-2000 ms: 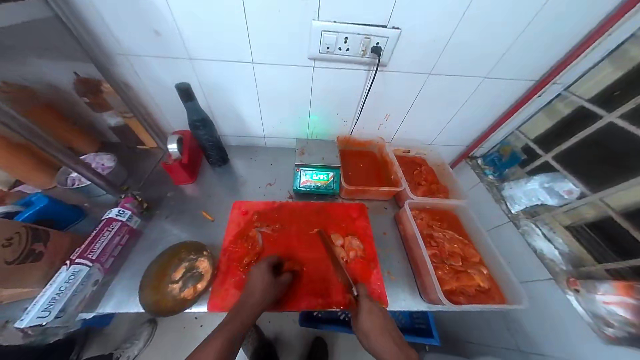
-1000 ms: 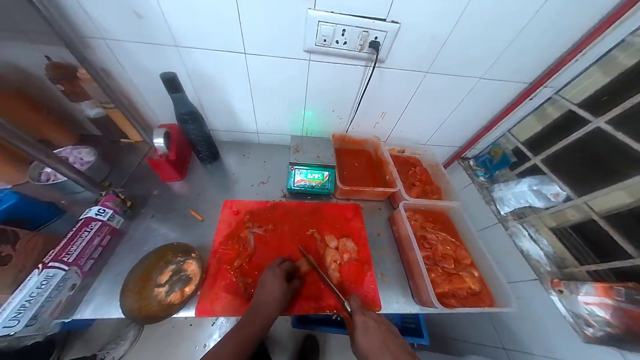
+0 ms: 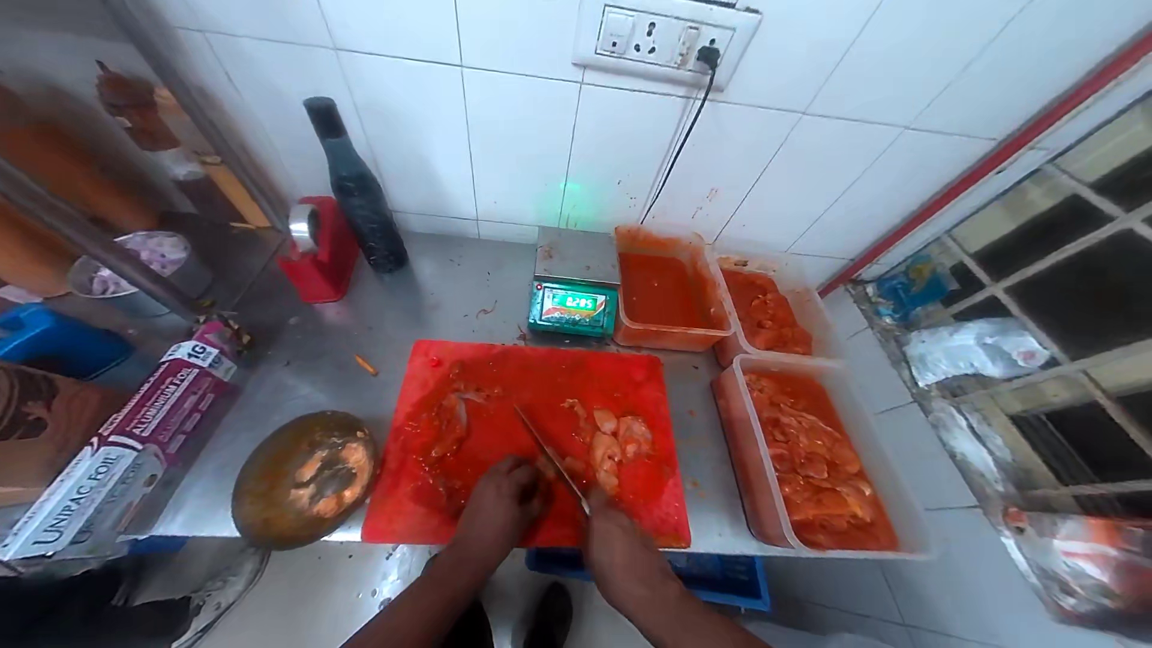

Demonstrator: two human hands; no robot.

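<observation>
A red cutting board (image 3: pixel 531 360) lies on the steel table, wet with red marinade. My right hand (image 3: pixel 621 549) is closed around the handle of a kitchen knife (image 3: pixel 551 457), whose blade points up and to the left across the board. Just left of the blade, my left hand (image 3: pixel 502 499) rests with bent fingers at a small piece of meat, mostly hidden; whether it grips the piece is unclear. Cut pieces of raw meat (image 3: pixel 608 450) lie right of the knife. Stringy trimmings (image 3: pixel 454 414) lie on the board's left part.
Behind the board stands a digital scale (image 3: pixel 576 306). Plastic tubs hold red marinade (image 3: pixel 666 288), marinated meat (image 3: pixel 765 310) and more meat (image 3: pixel 810 468) at right. Left are a round pan (image 3: pixel 261 477), an aluminium foil box (image 3: pixel 135 432), a red tape dispenser (image 3: pixel 328 261) and a dark bottle (image 3: pixel 360 198).
The knife has moved slightly left relative to the board, and its blade lies nearer my left fingers than two seconds ago. My right hand still holds it.
</observation>
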